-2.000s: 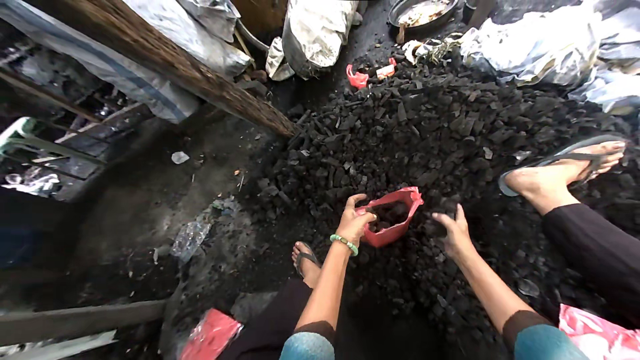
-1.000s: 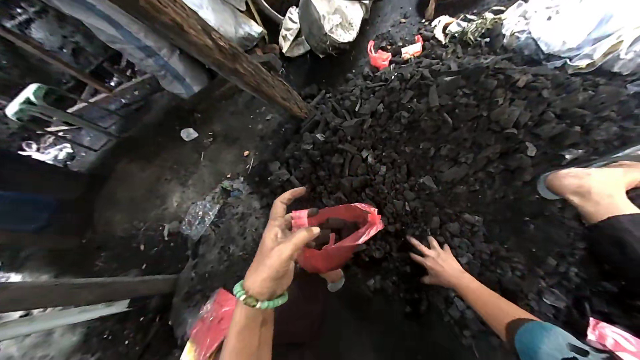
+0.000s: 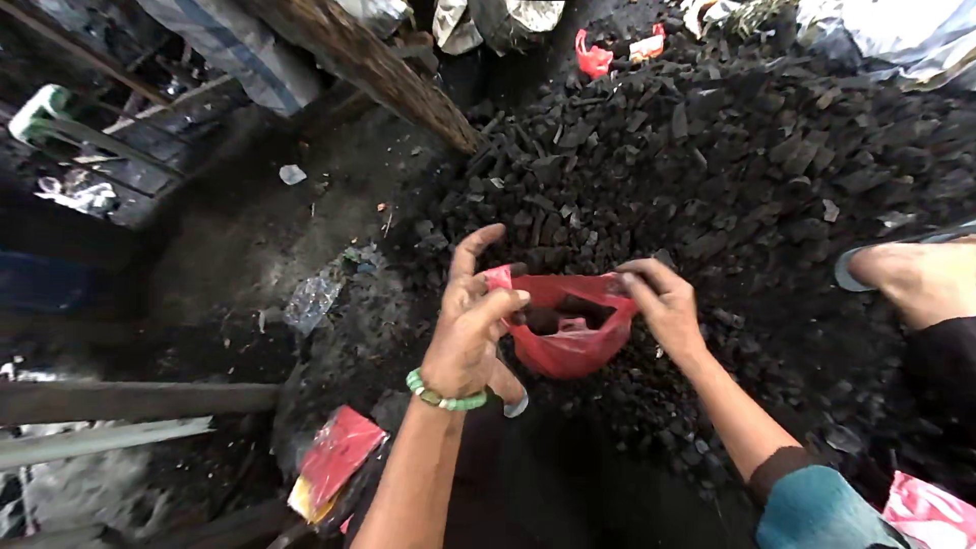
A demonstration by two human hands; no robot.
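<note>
A red plastic bag (image 3: 572,351) hangs with its mouth spread between my two hands, and dark charcoal pieces show inside it. My left hand (image 3: 476,313), with a green bead bracelet at the wrist, pinches the bag's left edge between thumb and fingers; its index finger points away from the bag. The right edge is held between the thumb and fingers of my right hand (image 3: 663,301). Behind and beneath the bag spreads a heap of charcoal (image 3: 732,168) in loose lumps.
A wooden post (image 3: 396,80) slants down to the heap's left edge. Red plastic scraps (image 3: 593,57) lie at its far side, near white sacks (image 3: 892,34). A packet of red plastic (image 3: 343,450) rests at lower left. My sandalled foot (image 3: 907,278) stands at right.
My right hand has come from the charcoal heap to the bag's right edge and taken hold of it. My left hand keeps its hold on the bag's left side.
</note>
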